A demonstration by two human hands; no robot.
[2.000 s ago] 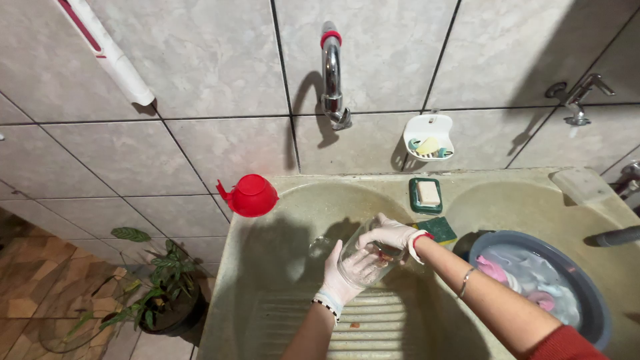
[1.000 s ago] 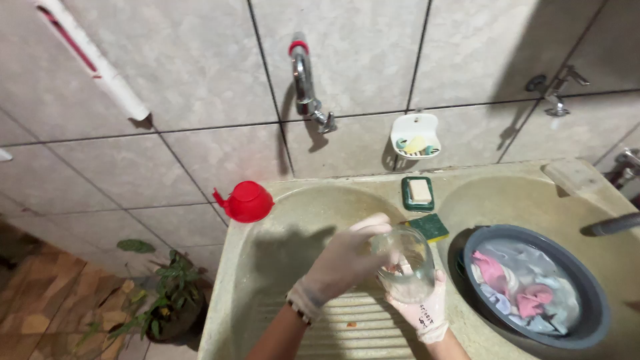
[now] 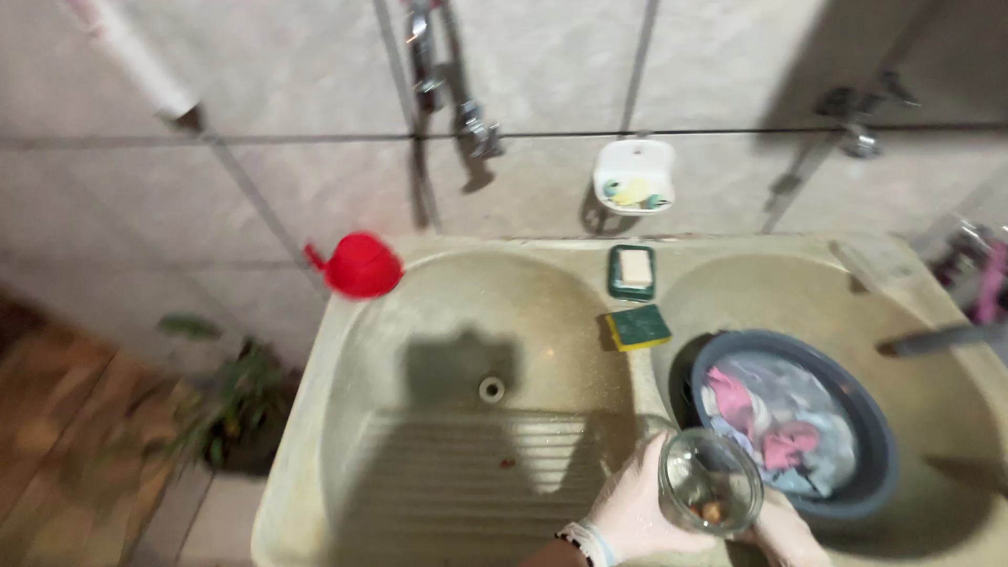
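A clear glass jar [image 3: 709, 482] is held upright near the bottom of the view, between my two gloved hands. My left hand [image 3: 646, 500], in a whitish translucent glove with a dark-and-white band at the wrist, is wrapped around the jar's left side. My right hand [image 3: 787, 531], gloved too, grips the jar's lower right side, partly hidden behind it. Something small and brownish shows through the glass. The jar is over the divider between the basins, left of a grey plastic tub [image 3: 878, 465] that holds pink and pale cloths in cloudy water.
A ribbed concrete wash sink [image 3: 303, 457] has its drain in the left basin. A green-and-yellow sponge [image 3: 639, 327] and a soap bar in a green dish [image 3: 631, 272] rest on the divider. A red plastic cup [image 3: 362, 266] stands at the back-left corner, below the tap [image 3: 479, 130]. A potted plant [image 3: 244, 409] is at left.
Both hands have moved right with the jar, from over the left basin to beside the tub. The left basin's drain now shows. The view has shifted.
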